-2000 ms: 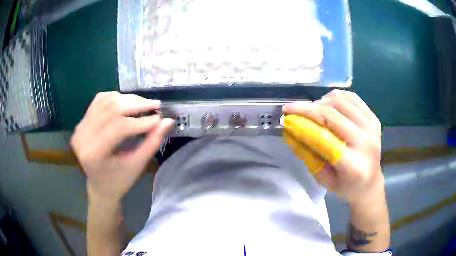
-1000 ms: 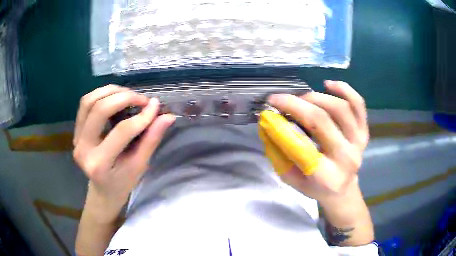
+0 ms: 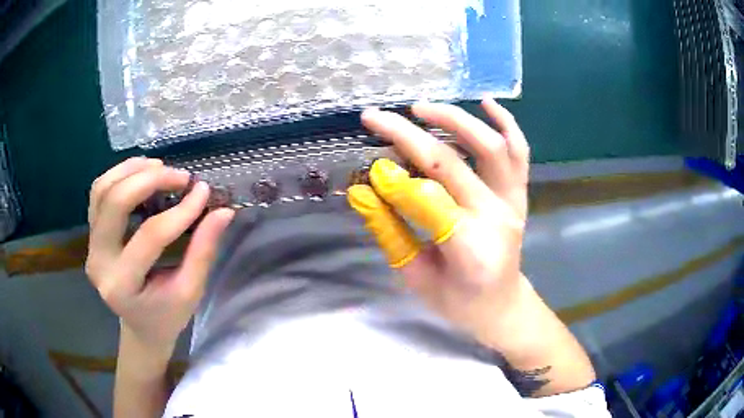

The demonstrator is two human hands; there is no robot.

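A silver-grey fixture strip [image 3: 290,187] lies along the near bench edge, over a stack of strips with parallel edges. Dark, coppery round components [image 3: 315,182] show in its middle stations. My left hand [image 3: 147,249] is at the strip's left end, with thumb and fingertips on it; its hold looks like a pinch. My right hand [image 3: 461,220] is over the right part, with yellow finger cots on two fingers. The cot tips are at a station beside a coppery disc; whether they grip anything is hidden. Its other fingers are spread over the strips behind.
A clear blister tray [image 3: 310,69] with rows of round pockets lies behind the strips, with a blue board [image 3: 492,57] under its right side. Stacked trays [image 3: 706,82] stand at the far right on the green mat [image 3: 591,106]. A grey floor with yellow lines shows beyond the near edge.
The view has shifted right, so tray and strip sit further left. My right hand has moved inward along the strip from its right end. Coppery discs show near my left fingertips.
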